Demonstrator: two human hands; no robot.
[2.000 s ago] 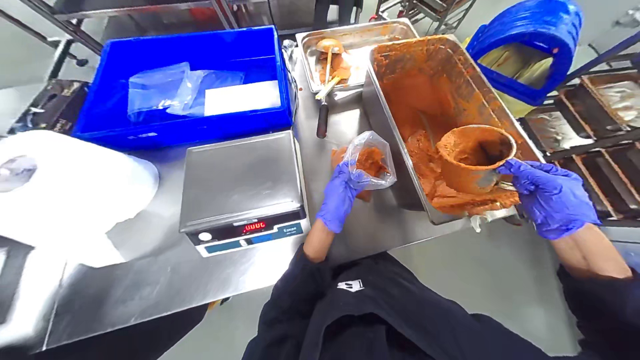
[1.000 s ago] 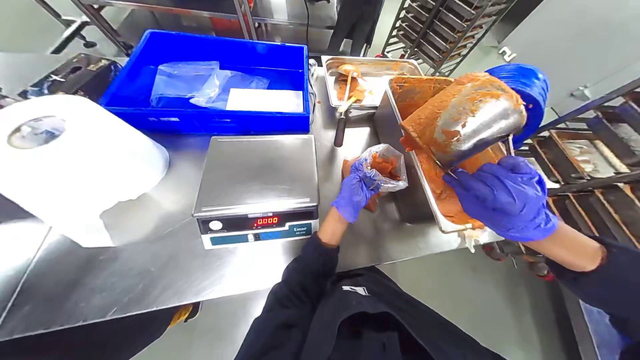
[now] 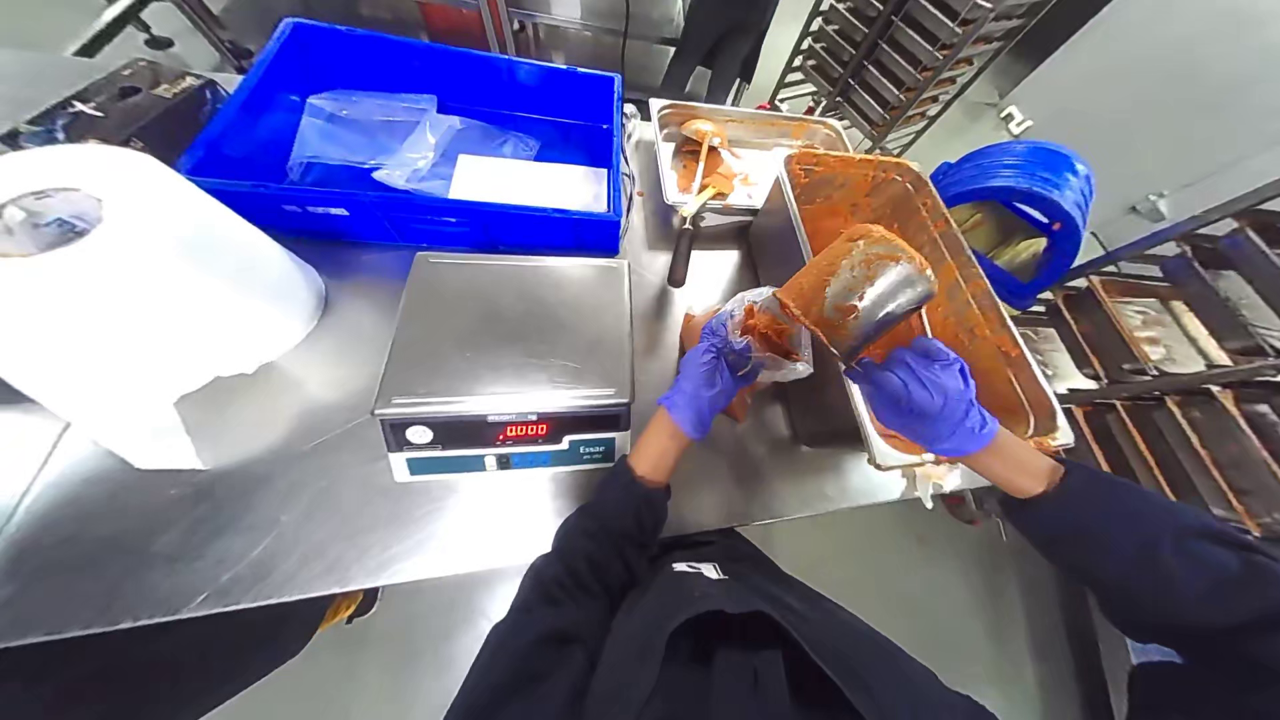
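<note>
My left hand (image 3: 708, 375), in a purple glove, grips a clear plastic bag (image 3: 785, 345) partly filled with orange-brown paste. My right hand (image 3: 925, 395), gloved alike, holds a paste-smeared metal jug (image 3: 865, 290), tipped with its mouth at the bag's opening. Behind the jug stands a deep steel pan (image 3: 960, 250) coated inside with the same paste. Left of the bag sits a digital weighing scale (image 3: 515, 335) with a bare platform and a lit display reading zero.
A shallow steel tray (image 3: 745, 115) holds a ladle and paste, and a dark-handled tool (image 3: 683, 250) leans at its edge. A blue crate (image 3: 420, 215) holds clear bags. A large white roll (image 3: 170, 270) stands left. A blue-rimmed container (image 3: 1065, 215) and racks of tins (image 3: 1150, 380) are at right.
The jug was upright over the deep pan two seconds ago; it is now tilted, and my right hand has brought it left to the bag. My left hand still holds the bag.
</note>
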